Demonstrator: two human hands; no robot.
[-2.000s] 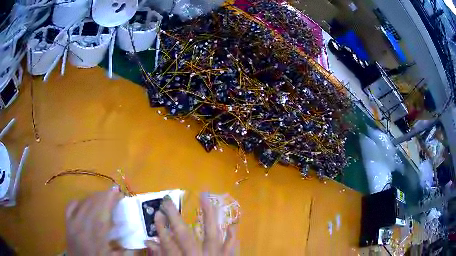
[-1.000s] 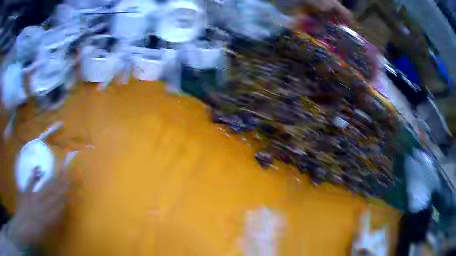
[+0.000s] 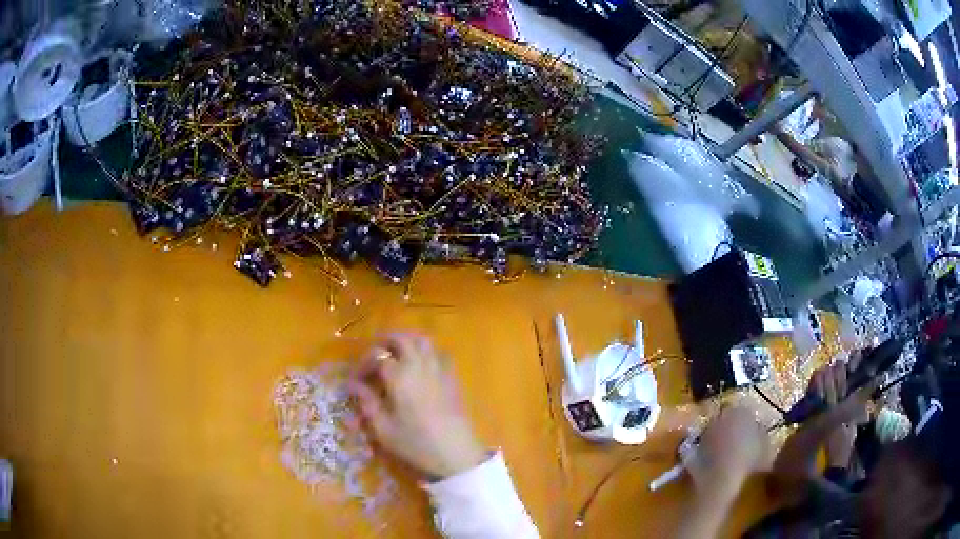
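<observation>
My left hand (image 3: 416, 405), with a pale cuff at the wrist, is over the right edge of a pile of small translucent parts (image 3: 316, 426). Its fingers are bent; whether a part is between them cannot be told. My right hand (image 3: 732, 447) is blurred, low on the right. A white rod (image 3: 668, 476), like an antenna, and a small white piece show at its left side; its grip is hidden. Between the hands stands a white camera (image 3: 611, 390) with two antennas, dark square faces and thin wires. A thin reddish lead (image 3: 600, 490) lies below it.
A large heap of dark camera modules with yellow wires (image 3: 368, 158) spans the back. White camera bodies (image 3: 100, 111) stand at the upper left. A black box (image 3: 721, 316) and clear bags (image 3: 679, 200) are on the right. Another person's hands (image 3: 832, 395) show at the right.
The view has swung right. My left hand has left the white housing at the left and is now at the translucent parts. My right hand has come into view at the right.
</observation>
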